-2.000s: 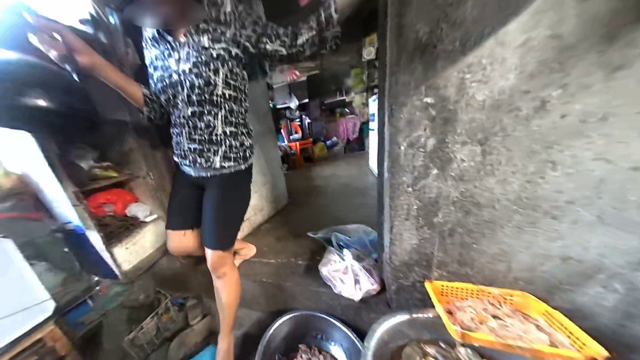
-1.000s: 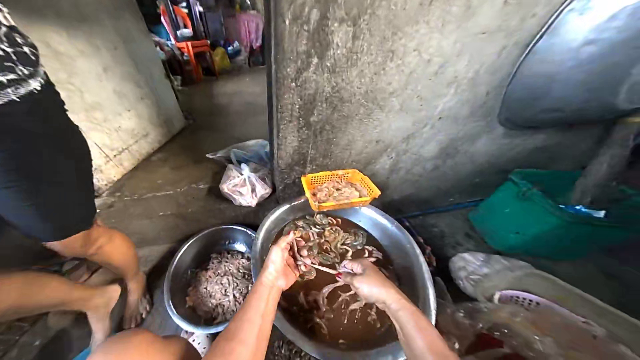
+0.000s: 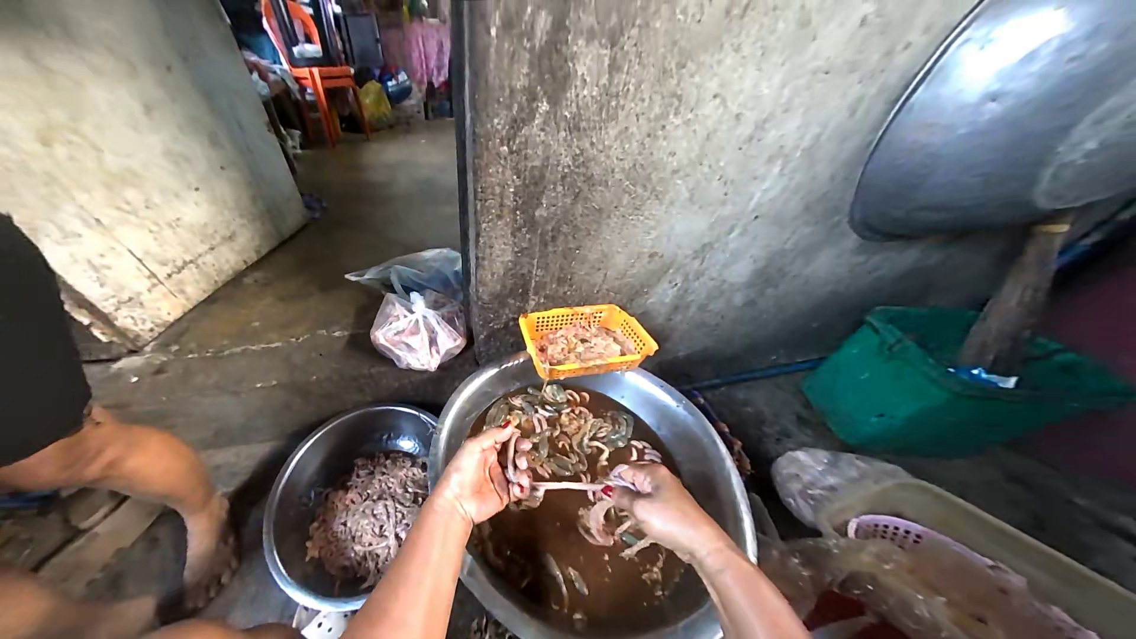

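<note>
Both hands are over a large metal basin (image 3: 737, 497) of murky brown water with a heap of pale and greenish animal innards (image 3: 577, 430) in it. A thin pale strand (image 3: 568, 485) stretches between the hands. My left hand (image 3: 484, 475) grips its left end, with a thicker piece across the fingers. My right hand (image 3: 661, 506) pinches the other end, and soft bits hang below it. On the basin's far rim rests an orange perforated plastic basket (image 3: 652, 351) with pale pinkish pieces. A smaller metal bowl (image 3: 280, 524) at the left holds a pile of greyish-pink strips (image 3: 373, 515).
Another person's bare leg (image 3: 151, 461) is at the left. Tied plastic bags (image 3: 419, 328) stand by the wall's edge near the doorway. At right are a green container (image 3: 879, 382), a large metal pan (image 3: 994, 124) against the wall, plastic sheeting and a pink perforated basket (image 3: 914, 532).
The view has swung down and right since the first frame. Compared with one second ago, the hands are still over the basin, with a strand now stretched between them.
</note>
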